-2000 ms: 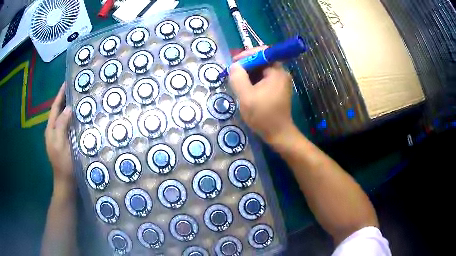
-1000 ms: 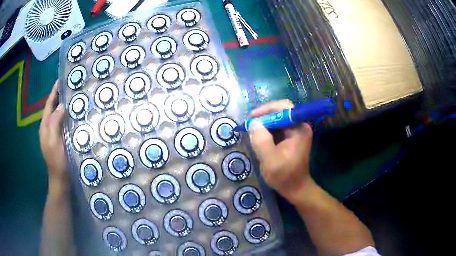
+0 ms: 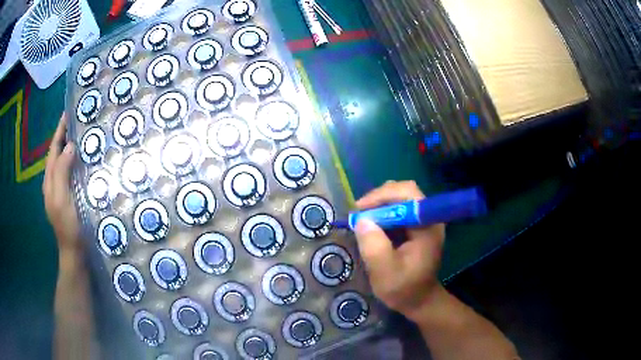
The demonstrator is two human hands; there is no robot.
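Note:
A clear blister tray (image 3: 274, 204) lies tilted in front of me, with one round component (image 3: 313, 216) in each pocket, in rows of five. My left hand (image 3: 62, 186) is at the tray's left edge, its fingers partly hidden by the tray. My right hand (image 3: 400, 246) holds a thick blue marker pen (image 3: 422, 214) beside the tray's right edge. The pen tip points left and is at the right rim of a component in the rightmost column. I cannot tell whether it touches.
A tray stack (image 3: 404, 77) with a tan cardboard sheet (image 3: 523, 70) on top stands at the right. A white-barrelled pen (image 3: 313, 22) and thin pale tool (image 3: 329, 20) lie beyond the tray. A white fan (image 3: 56, 39) and a red object (image 3: 117, 7) are at the upper left.
My right hand and the marker have moved down along the tray's right column from component to component. The tray appears shifted left and up in view. My left hand stays at its edge.

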